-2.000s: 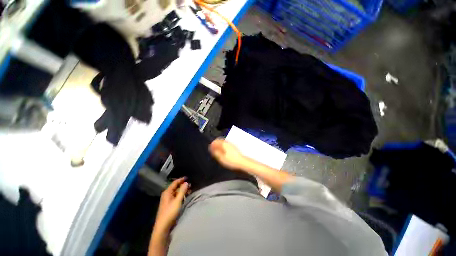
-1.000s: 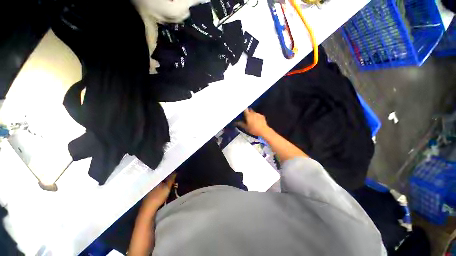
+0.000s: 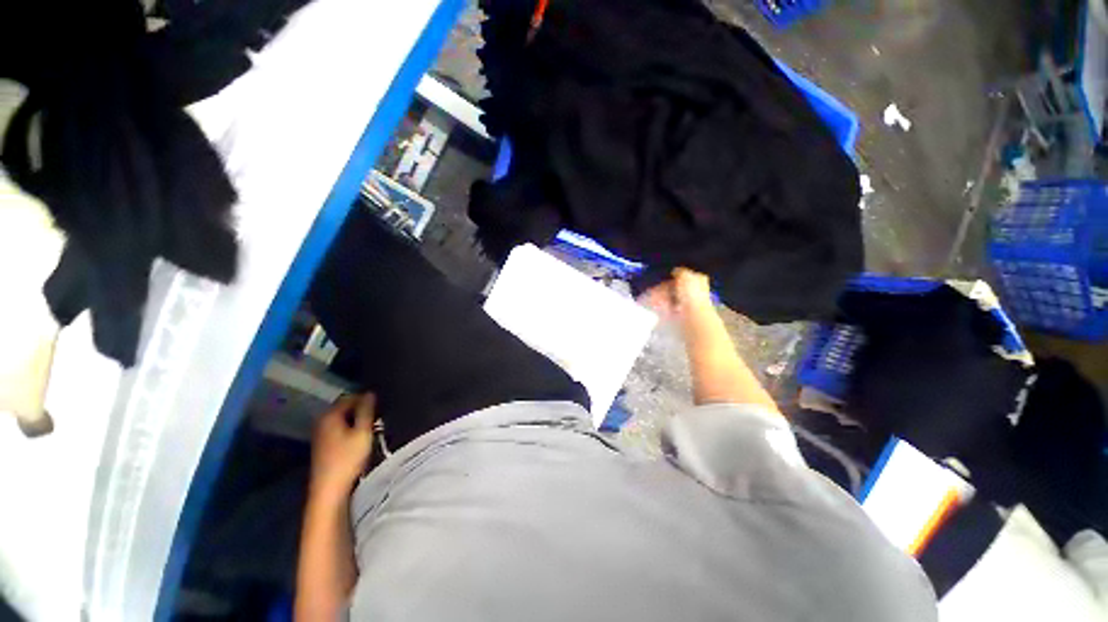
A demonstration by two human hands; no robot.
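A large heap of black cloth (image 3: 680, 146) lies over a blue crate beside the table. My right hand (image 3: 683, 295) is at the near edge of this heap; its fingers are blurred against the dark cloth and I cannot tell whether they grip it. My left hand (image 3: 348, 431) is low beside my lap, under the table edge, with its fingers bent; what they hold, if anything, cannot be made out. A black garment (image 3: 128, 182) lies on the white table (image 3: 261, 316) at the upper left.
A white flat panel (image 3: 569, 322) is between my lap and the heap. The table's blue edge runs diagonally on the left. More black cloth (image 3: 930, 365) and a blue crate (image 3: 1055, 249) are at the right. White scraps (image 3: 895, 117) lie on the floor.
My right hand has moved from the table edge to the near side of the cloth heap. My left hand stays low by my lap. The view has turned, and the small black pieces have left it.
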